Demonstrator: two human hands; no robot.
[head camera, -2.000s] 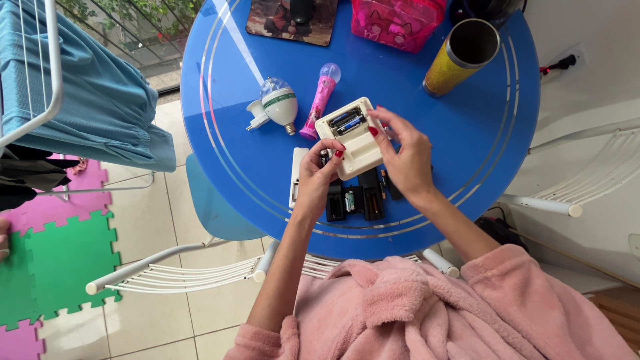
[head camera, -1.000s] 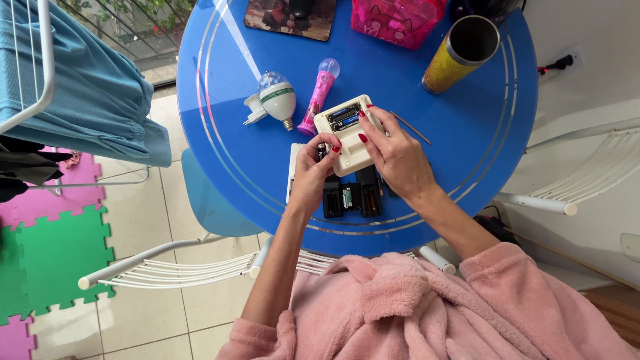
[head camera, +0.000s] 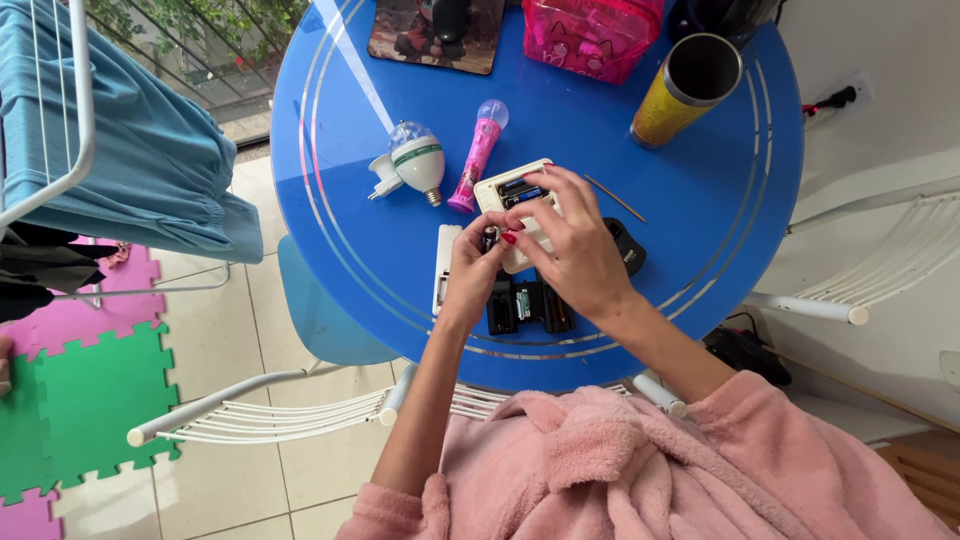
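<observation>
Over a blue round table (head camera: 375, 270), my left hand (head camera: 474, 262) holds a dark battery (head camera: 489, 238) between its fingers, by the lower left of a cream plastic device (head camera: 491, 196). Dark and blue batteries (head camera: 523, 192) show in the device's open compartment. My right hand (head camera: 574, 240) reaches across the device, fingers bent, their tips close to my left fingertips; whether it grips anything is hidden. Just below my hands lie black battery-powered items (head camera: 501, 306) with a green and silver battery (head camera: 523, 304) among them. A white remote-like case (head camera: 445, 262) lies left of my left hand.
Near the device are a pink toy microphone (head camera: 478, 157), a white bulb lamp (head camera: 420, 163), a thin wooden stick (head camera: 615, 199) and a black device (head camera: 626, 246). Farther back stand a yellow tumbler (head camera: 684, 90), a pink transparent case (head camera: 589, 37) and a mouse (head camera: 451, 19) on a mouse pad (head camera: 405, 49).
My right hand has shifted off the cream device's lower part toward my left fingers. A dark battery now shows in my left hand. The wooden stick lies more exposed than two seconds ago.
</observation>
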